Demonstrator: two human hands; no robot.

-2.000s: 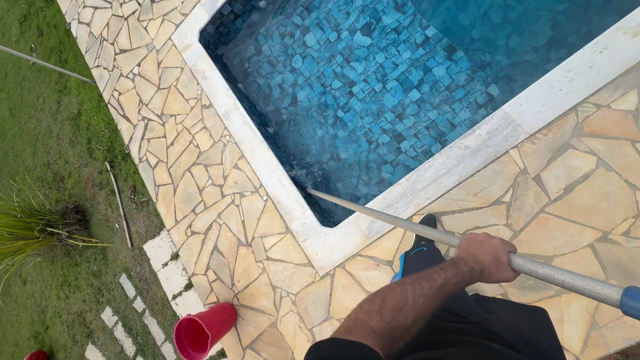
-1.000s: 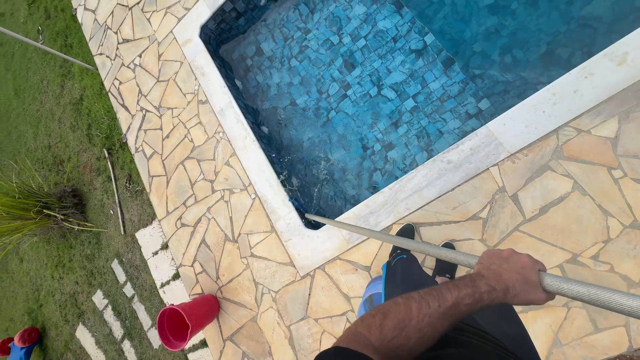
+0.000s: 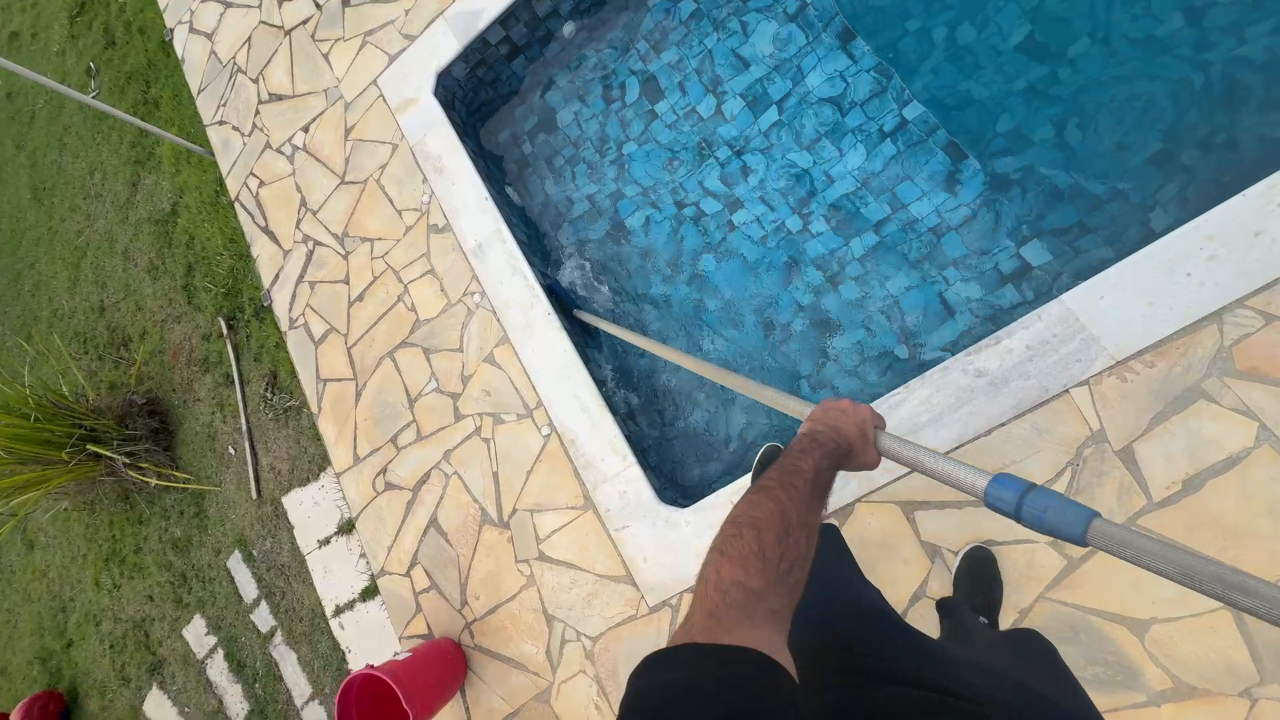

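Observation:
My left hand (image 3: 843, 434) is closed around a long ribbed metal telescopic pole (image 3: 930, 465), just above the pool's edge. A blue plastic locking collar (image 3: 1040, 508) sits on the pole to the right of the hand. The thinner pole section slants down to the left into the pool water (image 3: 720, 260), beside the left wall. Something dark blue (image 3: 560, 294) shows faintly at its submerged end, with ripples around it; its shape is unclear. The pole's other end runs out of the right side of the view. My right hand is out of view.
White stone coping (image 3: 610, 480) borders the pool. Both feet stand on irregular stone paving (image 3: 1170, 540) near it. A red bucket (image 3: 410, 682) is at the bottom left. Grass (image 3: 110, 230), a spiky plant (image 3: 70, 440), a stick (image 3: 240, 410) and another thin pole (image 3: 110, 107) lie farther left.
My left hand has moved forward, toward the pool, with the pole. The pole's lower end has shifted from near the pool's corner to farther along the left wall. The blue collar is back in view.

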